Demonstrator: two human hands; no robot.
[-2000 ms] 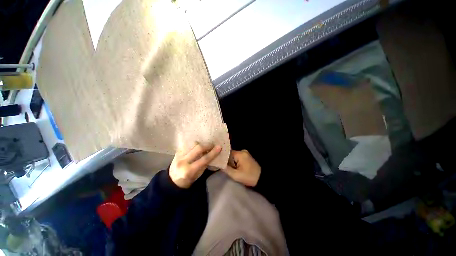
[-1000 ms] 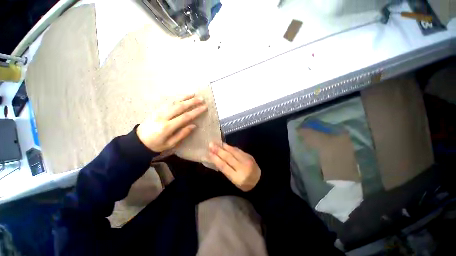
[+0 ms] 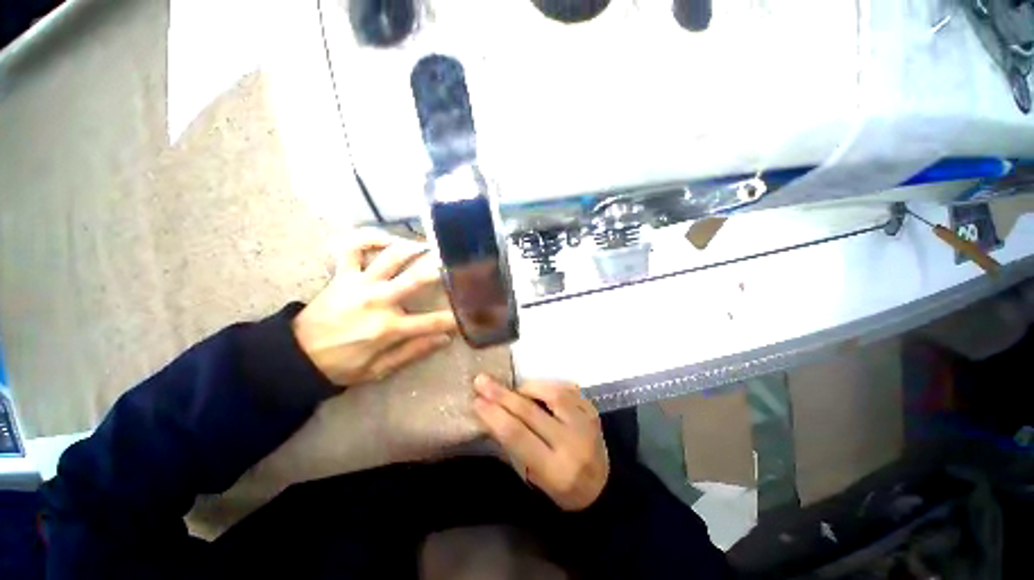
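A large beige-brown fabric panel lies on the table and reaches the front edge. My left hand lies on it with spread fingers, its fingertips partly behind the long dark glossy piece on the machine head. My right hand pinches the panel's right edge near its front corner. The white machine head covers the upper middle of the view, with tension springs along its front. The needle and presser foot are hidden.
A small brown tab lies at the machine's front. A tool with an orange-brown handle is at the right of the bed. A printed scale runs along the table edge. Brown cut pieces and a white scrap lie below.
The view has moved in over the machine head, which now fills the upper middle. My left hand has gone from the front corner to flat on the panel; my right hand stays at the corner.
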